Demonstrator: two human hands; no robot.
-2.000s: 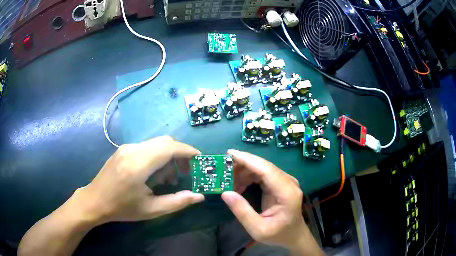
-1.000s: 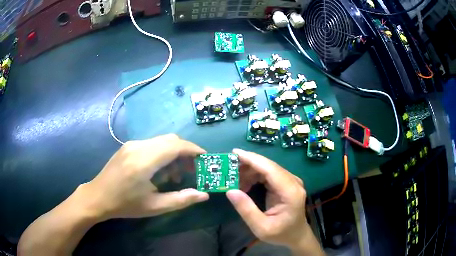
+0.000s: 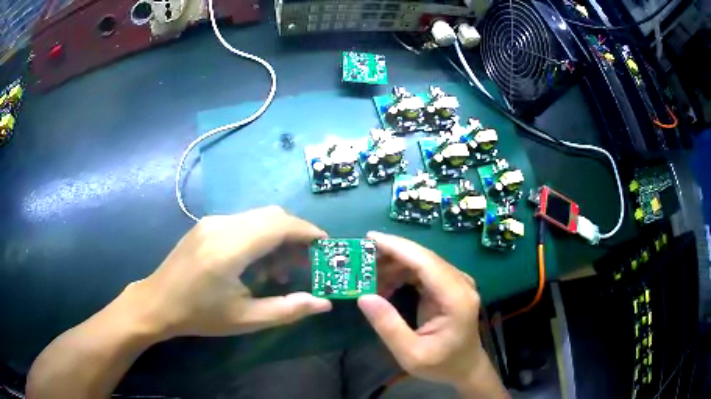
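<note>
A green square power supply board [image 3: 344, 268] is held up at the lower middle, its flat side with small solder dots facing me. My left hand [image 3: 226, 273] grips its left edge between thumb and fingers. My right hand [image 3: 425, 312] grips its right edge the same way. The board's far side is hidden. Several more boards [image 3: 417, 196] lie on the dark green mat beyond my hands with their tall parts up. One board [image 3: 364, 68] lies apart at the back, flat side up.
A red USB tester [image 3: 558, 210] with a white plug and orange cable lies at right. A white cable [image 3: 226, 126] curves across the left. Behind are a dark red test box [image 3: 74, 39], a pale instrument [image 3: 343, 17] and a fan [image 3: 516, 47]. Black trays [image 3: 670, 288] stand at right.
The whole view has shifted, so the bench things and my hands appear slightly further right. Both hands still hold the board, which has tilted slightly.
</note>
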